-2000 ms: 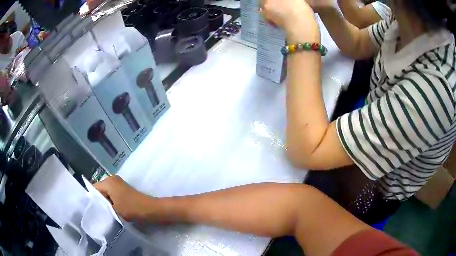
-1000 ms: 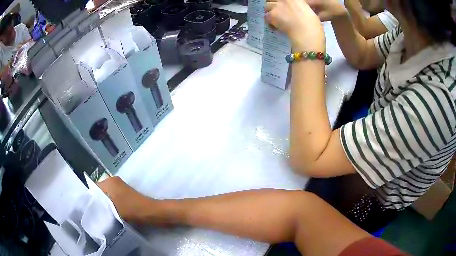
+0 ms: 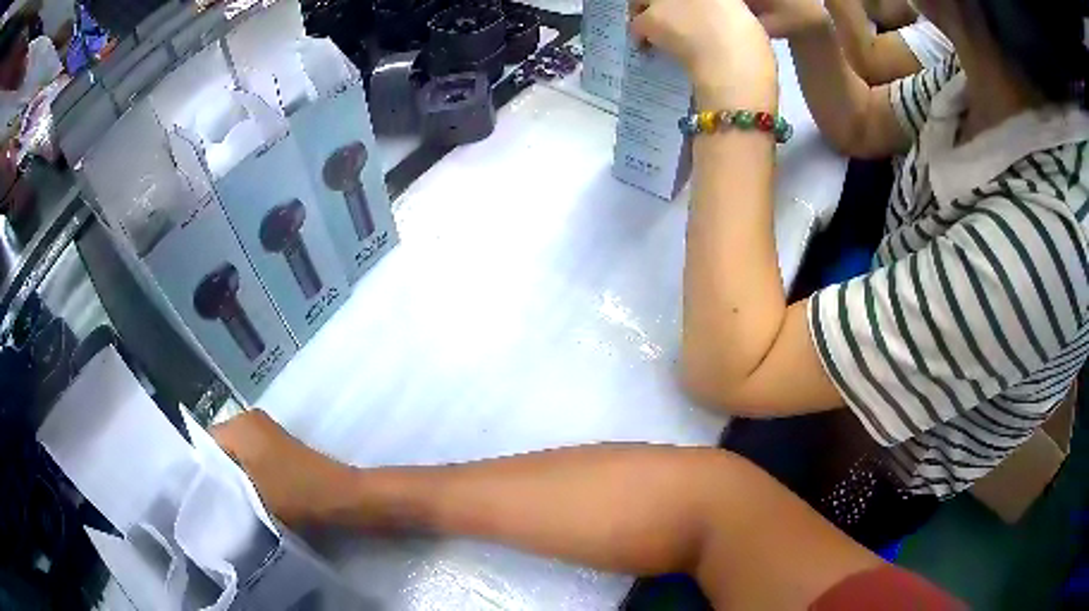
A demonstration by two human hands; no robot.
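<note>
My right hand point(image 3: 272, 463) reaches in from the lower right, bare, with a red sleeve. It is at the lower left, beside an open retail box point(image 3: 281, 585) whose white flaps stand up and which is cut off by the bottom edge. The box flap hides my fingers, so their grip cannot be seen. White liner shows in the box top. My left hand is not in view. A row of pale blue-grey retail boxes point(image 3: 299, 263), printed with a dark device, stands upright just beyond my hand, with open tops and white liners.
A person in a striped shirt point(image 3: 955, 310) sits at right, a bare forearm over the white table point(image 3: 502, 298), hands at another retail box point(image 3: 651, 143). Black cup-like parts point(image 3: 460, 105) lie at the back. Dark parts point(image 3: 36, 477) are at far left. A brown carton point(image 3: 1021, 471) is low right.
The view shifts slightly. My right hand stays beside the open box at the lower left, and the boxes keep their arrangement.
</note>
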